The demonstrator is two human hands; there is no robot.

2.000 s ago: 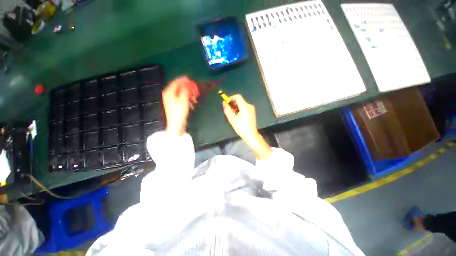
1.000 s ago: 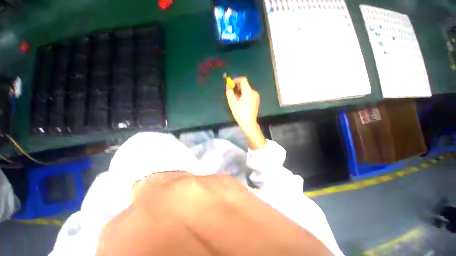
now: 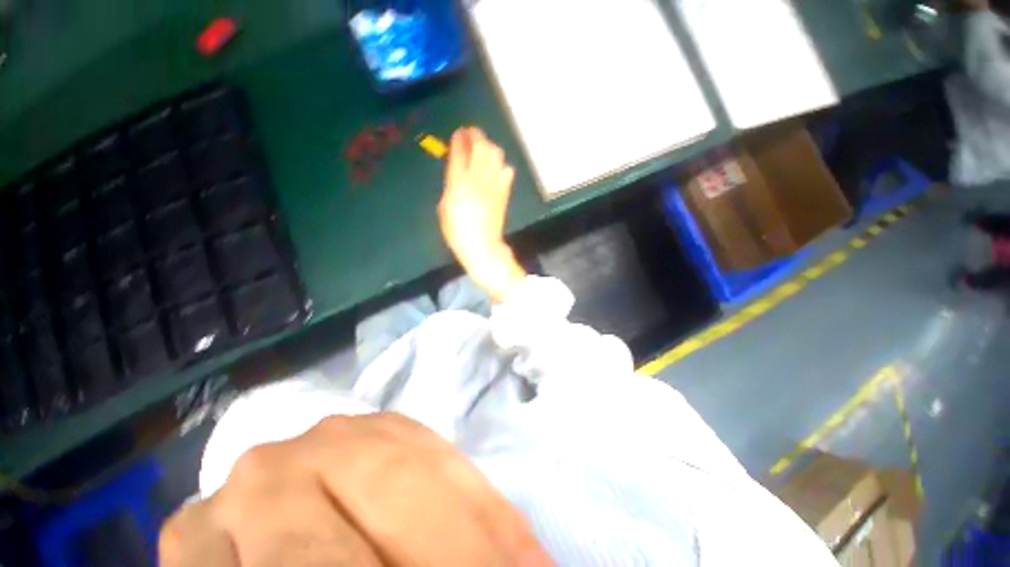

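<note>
My right hand (image 3: 476,194) rests over the green bench, fingers closed around a thin yellow tool (image 3: 432,145) whose end sticks out to the left. A small pile of dark red parts (image 3: 373,151) lies just left of the tool. My left hand (image 3: 332,498) is very close to the camera at the bottom, large and cut off by the edge, with bent fingers; whether it holds anything is hidden. The black compartment tray (image 3: 138,233) lies on the bench at left. A bright red unit (image 3: 217,35) lies behind it.
A small bin with shiny blue contents (image 3: 408,44) stands at the back. Two white sheets or trays (image 3: 598,89) lie to its right. A cardboard box (image 3: 764,199) in a blue crate is under the bench. A person's white sleeve (image 3: 986,100) shows far right.
My left hand left the red pile and came up close to the camera. My right hand keeps the yellow tool. The view has shifted and tilted.
</note>
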